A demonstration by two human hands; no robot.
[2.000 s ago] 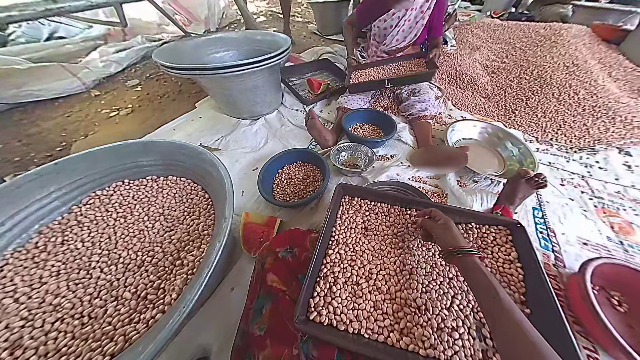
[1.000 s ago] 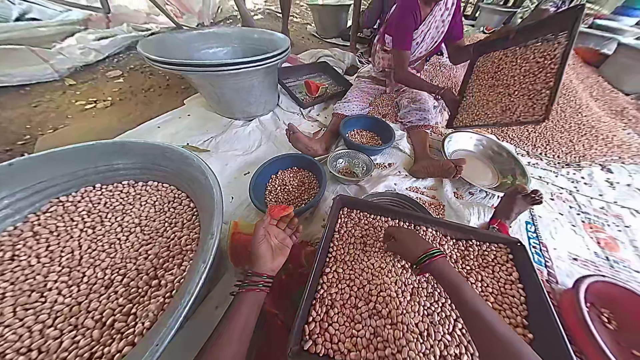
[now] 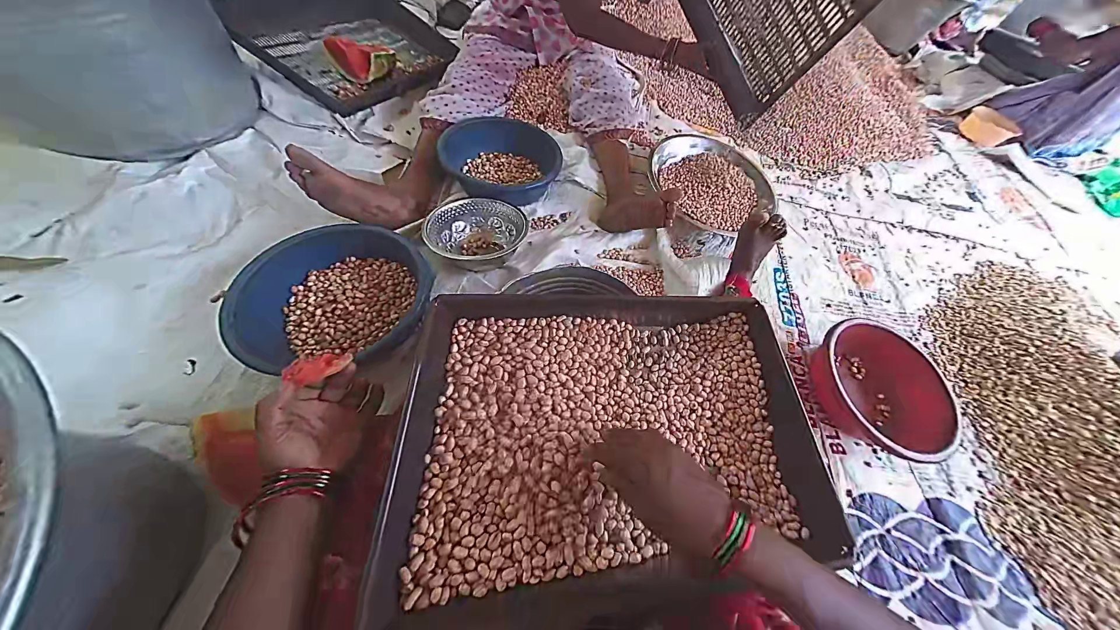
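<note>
My left hand holds a small piece of red watermelon at its fingertips, beside a blue bowl part-filled with nuts. My right hand rests palm down on the nuts spread over a dark rectangular tray; its fingertips are partly hidden, and whether it grips any nuts cannot be told. The tray lies in front of me, over red cloth. A larger watermelon piece lies left of the tray, partly behind my left wrist.
Across from me a seated person tilts a slatted tray. Between us stand another blue bowl, a patterned steel bowl and a steel basin of nuts. A red bowl is at right, near a nut heap. Metal tubs are at left.
My left hand, out of sight two seconds ago, came into view holding watermelon. The other person's tray was full of nuts and now shows bare slats; the steel basin now holds nuts. The view has shifted right.
</note>
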